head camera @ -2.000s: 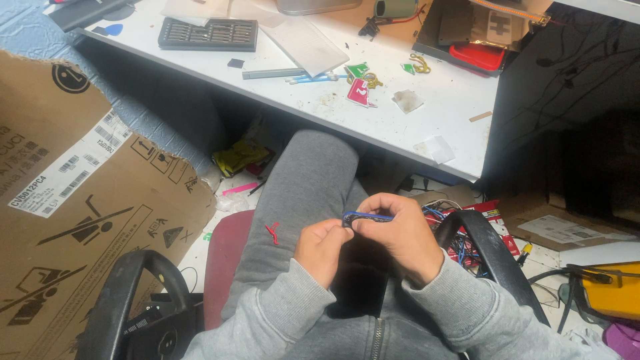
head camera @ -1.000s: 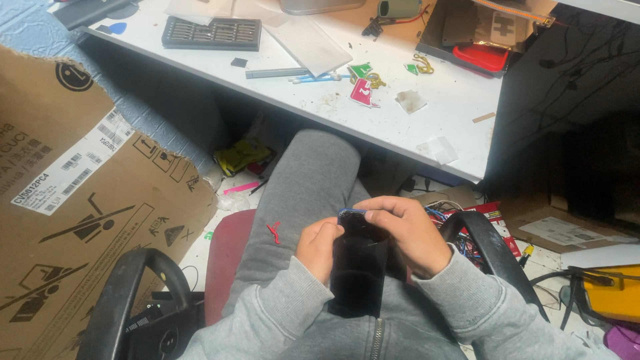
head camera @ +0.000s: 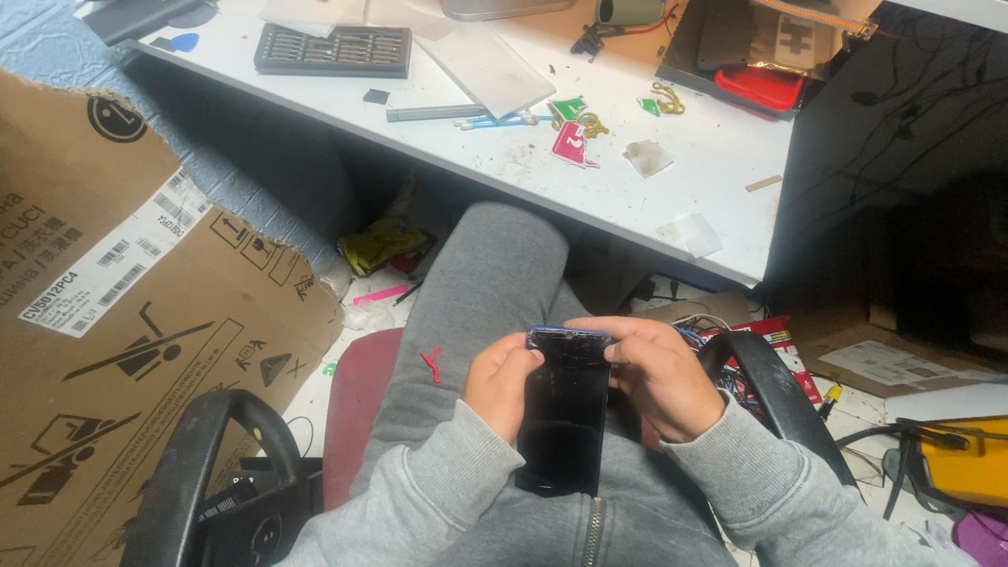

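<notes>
A smartphone [head camera: 563, 417] with a dark screen and a blue edge lies over my lap, its screen facing up. Cracks show near its top edge. My left hand [head camera: 502, 382] grips the phone's upper left side, thumb on the front. On the upper right side, my right hand [head camera: 657, 370] holds it with the thumb at the screen's corner and a finger along the top edge. Red scraps [head camera: 431, 365] rest on the grey trouser leg, left of my left hand.
Ahead is a white desk [head camera: 709, 213] with a screwdriver bit set [head camera: 332, 52], cotton swabs [head camera: 504, 120], coloured stickers and a black tray holding a red case [head camera: 760, 88]. A large cardboard box [head camera: 181, 315] stands at left. Chair armrests [head camera: 756, 378] flank me; a yellow device [head camera: 965, 457] sits at right.
The phone, seen edge-on between my fingers two seconds ago, now shows its full screen. My right hand has shifted from above its edge to its right side.
</notes>
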